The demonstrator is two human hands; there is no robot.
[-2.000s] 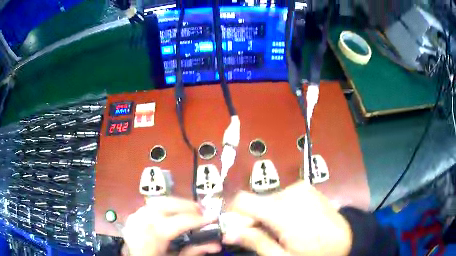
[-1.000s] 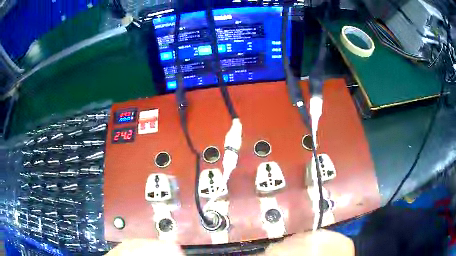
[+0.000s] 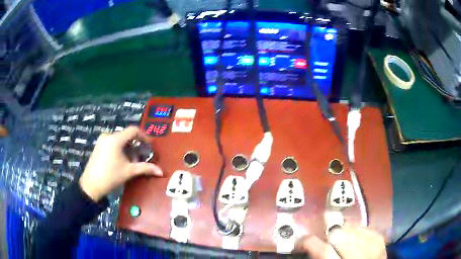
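My left hand [image 3: 108,164] holds a short dark, shiny unit [image 3: 142,150] between thumb and fingers over the left edge of the reddish-brown test box [image 3: 313,121]. My right hand [image 3: 349,245] is blurred and cut off by the bottom edge, at the far-right lower socket [image 3: 335,230]; what it holds, if anything, is hidden. A white cable [image 3: 358,187] runs down to it. A dark cable [image 3: 218,177] ends at a plug in the second lower socket [image 3: 231,227]. The first lower socket [image 3: 180,221] and third lower socket [image 3: 285,231] show their round faces.
Clear blister trays [image 3: 71,152] with dark units lie at the left. The touchscreen [image 3: 323,45] stands behind the box, with cables hanging before it. Four AC outlets [image 3: 290,193] cross the box. A tape roll [image 3: 399,72] lies on a green board [image 3: 429,116].
My left hand has moved from the front of the box to its left side, now with a unit in it. My right hand has reached the far-right lower socket. Green and red blocks appear on screen.
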